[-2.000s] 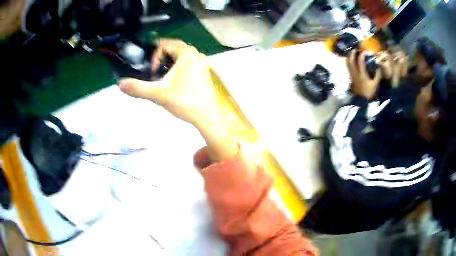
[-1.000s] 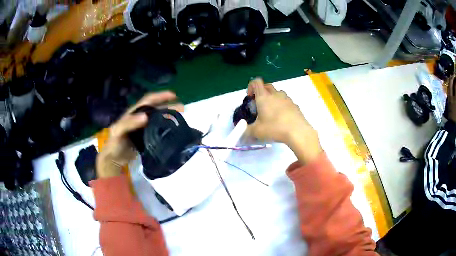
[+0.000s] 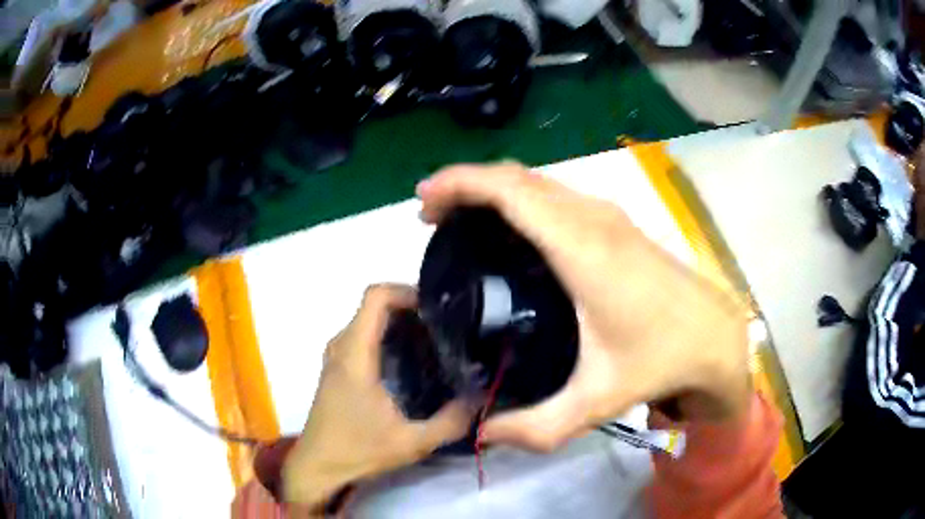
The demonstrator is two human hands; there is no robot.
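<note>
My right hand grips a round black housing with its open side showing a silver-white part inside. My left hand holds a smaller dark rounded piece against the left side of the housing. The two pieces meet between my hands; whether they are joined I cannot tell. A thin red wire hangs down from the housing. Thin wires with a white-and-yellow end show below my right hand. A blurred pale shape lies beneath my hands.
A black rounded piece and a dark cable lie left of the orange tape. A clear tray of silver parts is at lower left. White-and-black units stand at the back. A person's black striped sleeve is at right.
My hands have come together at the centre. The round housing now faces me, open side showing, in my right hand. The white shell seen earlier is mostly hidden or out of view.
</note>
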